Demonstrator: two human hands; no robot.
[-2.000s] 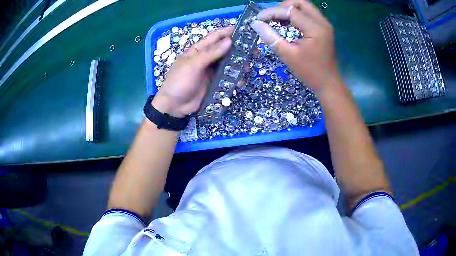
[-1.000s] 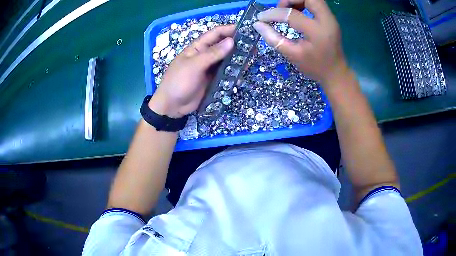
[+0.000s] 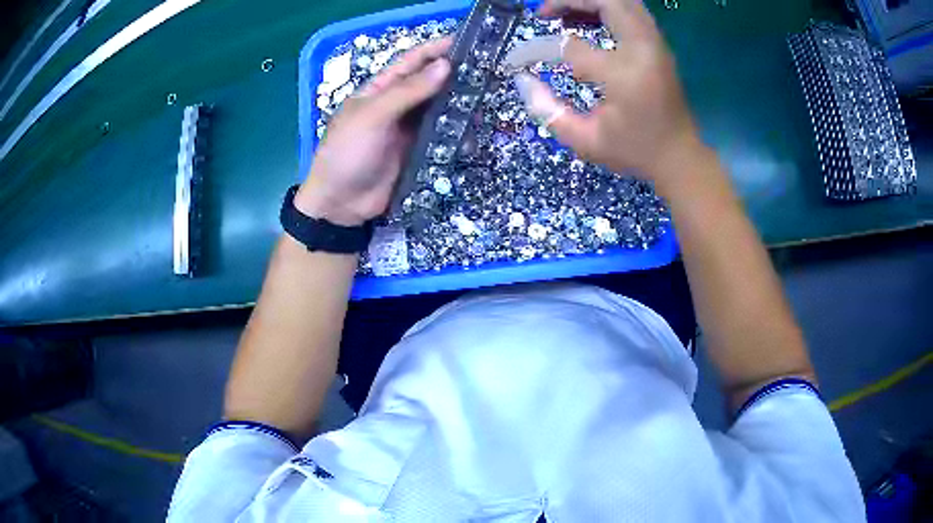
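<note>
My left hand (image 3: 363, 153) holds a narrow dark fixture bar (image 3: 450, 121) at a slant over the blue parts tray (image 3: 512, 273). The bar has a row of seats with round shiny parts in them; its top end reaches the picture's upper edge. My right hand (image 3: 624, 97) is just right of the bar's upper part, with whitish covers on its fingers. The thumb and forefinger are apart and blurred; I cannot tell if a part is between them. Many small silver parts (image 3: 573, 204) lie loose in the tray.
A block of stacked bars (image 3: 854, 112) stands on the green bench (image 3: 737, 153) at the right. A thin silver-and-dark bar (image 3: 187, 194) lies alone at the left. A pale label (image 3: 390, 252) is in the tray's lower left corner. Pale strips (image 3: 97, 77) run along the upper left.
The bar and my left hand have shifted slightly left and up. My right hand's thumb and forefinger have moved off the bar's upper end and spread apart.
</note>
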